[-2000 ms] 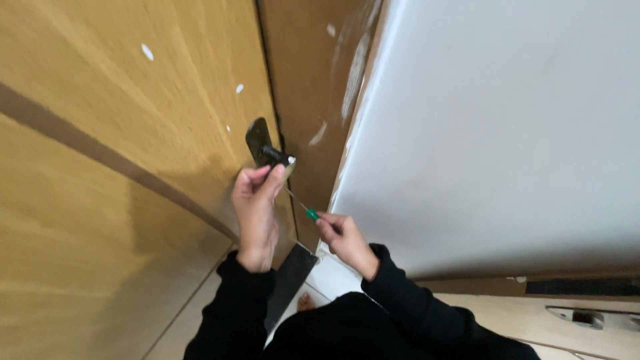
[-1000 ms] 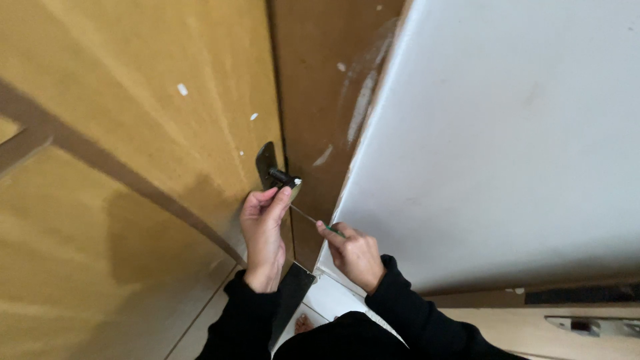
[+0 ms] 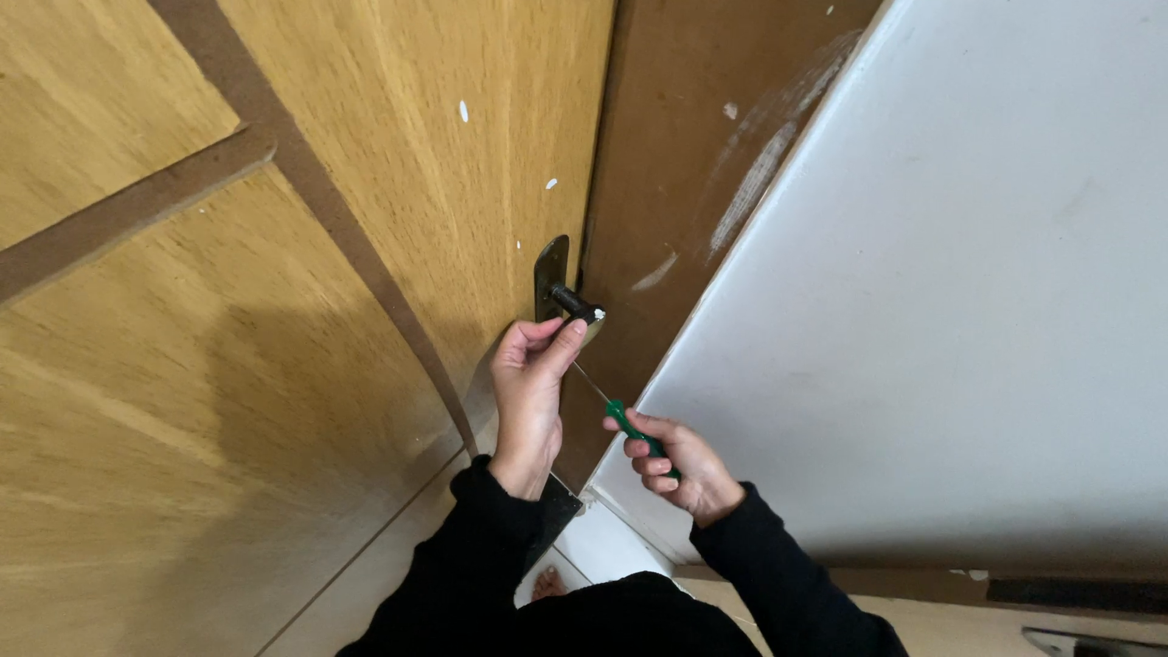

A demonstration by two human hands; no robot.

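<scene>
A dark metal door handle (image 3: pixel 573 299) sticks out from its backplate (image 3: pixel 550 265) near the edge of a wooden door (image 3: pixel 365 228). My left hand (image 3: pixel 534 392) pinches the handle's lower part between thumb and fingers, which partly hide it. Wrapped in my right hand (image 3: pixel 680 461) is the green handle of a screwdriver (image 3: pixel 615 409), lower right of the door handle. Its thin shaft runs up and left to the underside of the door handle by my left fingertips; the tip is hidden.
The brown door frame (image 3: pixel 693 182), scuffed with white marks, stands beside the door. A white wall (image 3: pixel 958 274) fills the right side. Lower right, another wooden surface (image 3: pixel 912 598) bears a metal fitting (image 3: pixel 1086 641). A bare foot (image 3: pixel 548 583) shows on the tiled floor (image 3: pixel 607 543).
The fingers of my right hand have shifted on the screwdriver, whose green handle shows more than a second ago. My left hand stays at the door handle.
</scene>
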